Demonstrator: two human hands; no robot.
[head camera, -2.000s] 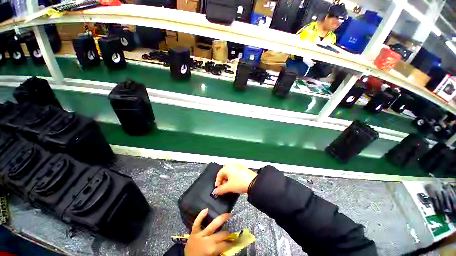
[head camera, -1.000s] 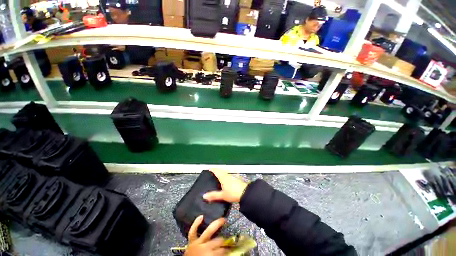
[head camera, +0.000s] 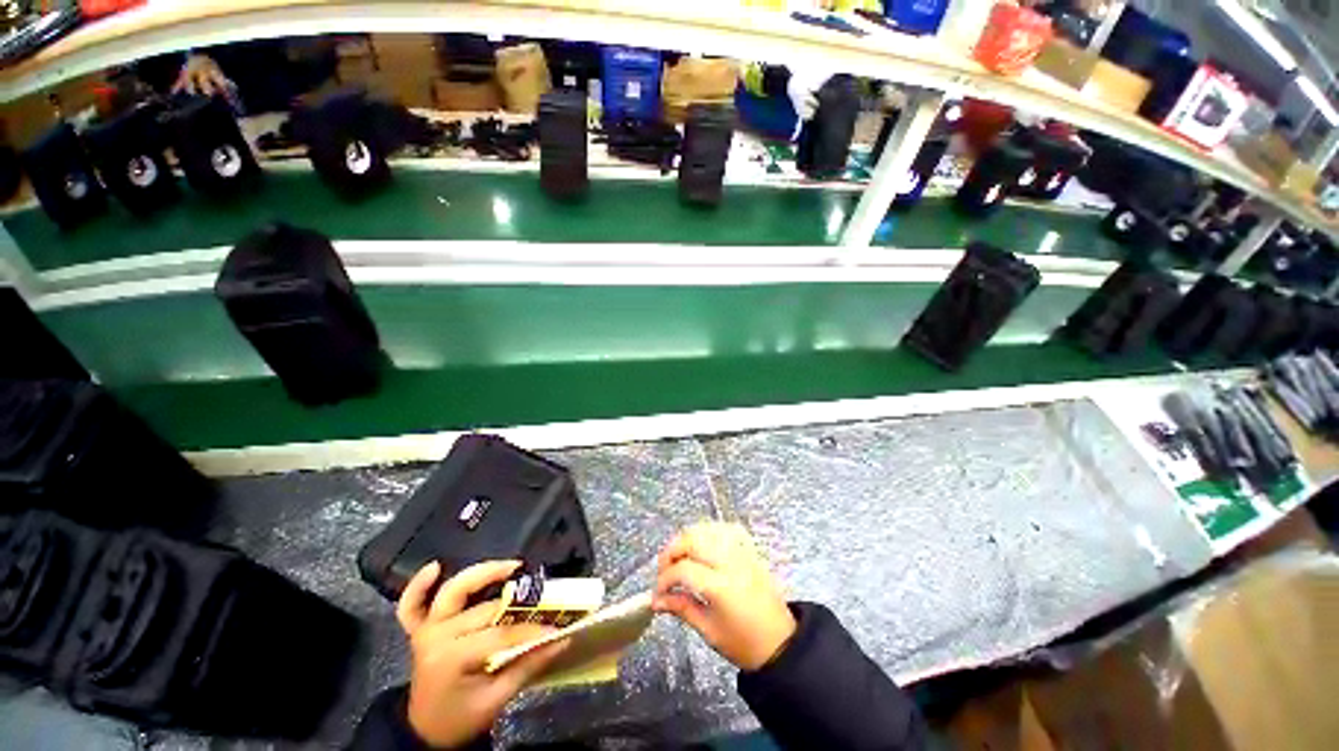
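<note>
A black box-shaped unit (head camera: 492, 506) lies on the plastic-covered bench. A small dark label with light print (head camera: 474, 512) is on its upper face. My left hand (head camera: 467, 653) holds a small white label sheet with dark printed rectangles (head camera: 555, 596) and yellow backing paper (head camera: 590, 646) in front of the unit. My right hand (head camera: 723, 594) is at the right end of the backing paper, its thumb and fingertips pinched on the paper's edge.
Black units with handles (head camera: 176, 631) stand in rows at left. Beyond the bench (head camera: 940, 514), more units stand on the green conveyor (head camera: 617, 382). A white shelf (head camera: 617, 30) crosses above. Dark slim parts (head camera: 1234, 426) lie at right. Another person's hand (head camera: 201, 74) shows at upper left.
My right hand has left the unit and moved right to the backing paper. My left hand has raised the sheet and paper. The label on the unit is uncovered. The view has shifted right and down.
</note>
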